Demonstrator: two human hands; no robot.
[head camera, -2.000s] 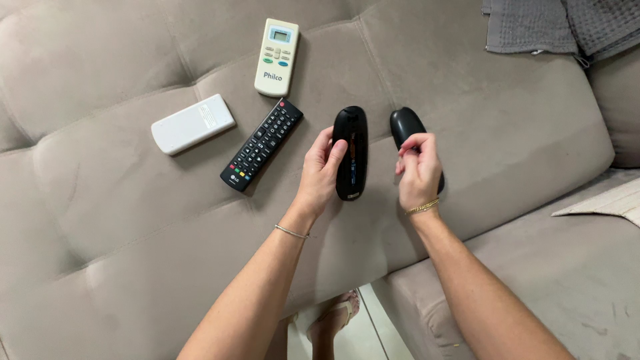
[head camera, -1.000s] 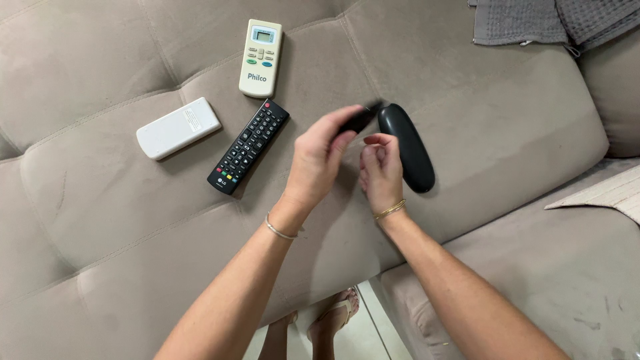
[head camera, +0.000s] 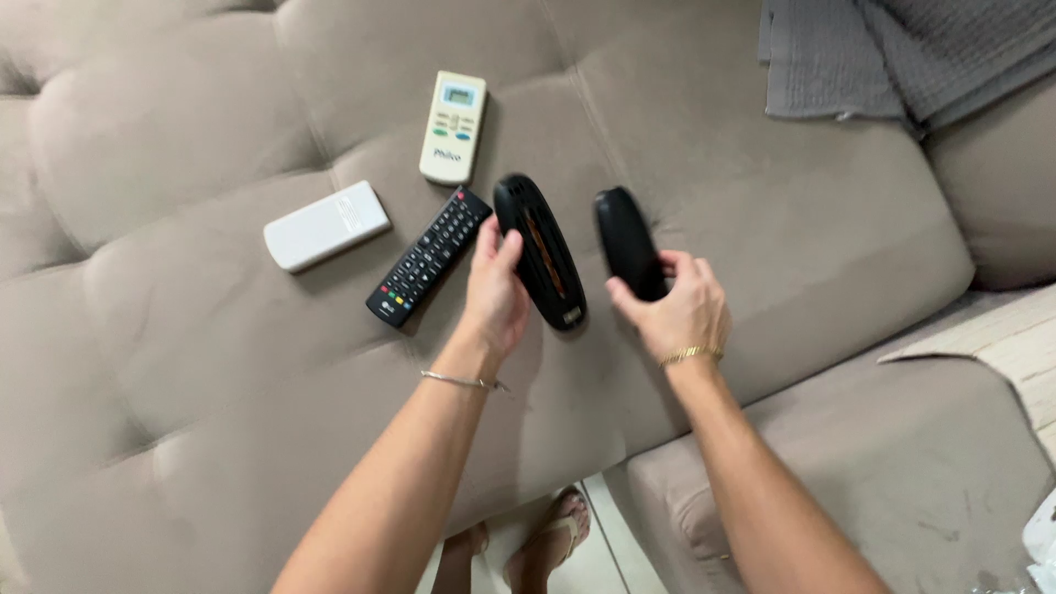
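Note:
My left hand (head camera: 497, 285) grips a rounded black object, probably a remote or case (head camera: 540, 252), whose long recess shows a coppery strip inside. To its right, my right hand (head camera: 685, 305) holds a second smooth black oval piece (head camera: 627, 239) by its lower end. The two black pieces are apart. Left of my left hand lies a black LG remote control (head camera: 429, 256) with its buttons up. Above it rests a cream Philco air-conditioner remote (head camera: 454, 128) with a small display. A white remote-like object (head camera: 327, 227) lies at the left, a printed patch on its upper face.
The tufted grey-beige sofa seat (head camera: 223, 330) bears all these things. A grey waffle-textured cloth (head camera: 850, 74) lies at the upper right. Another sofa section (head camera: 825, 462) adjoins at the lower right, with a pale striped fabric (head camera: 1006, 355) beside it. Feet in sandals (head camera: 561, 536) stand on the tiled floor.
One second ago the second black piece lay on the sofa beside my right hand; now my right hand holds it. The piece in my left hand has turned to show its recess.

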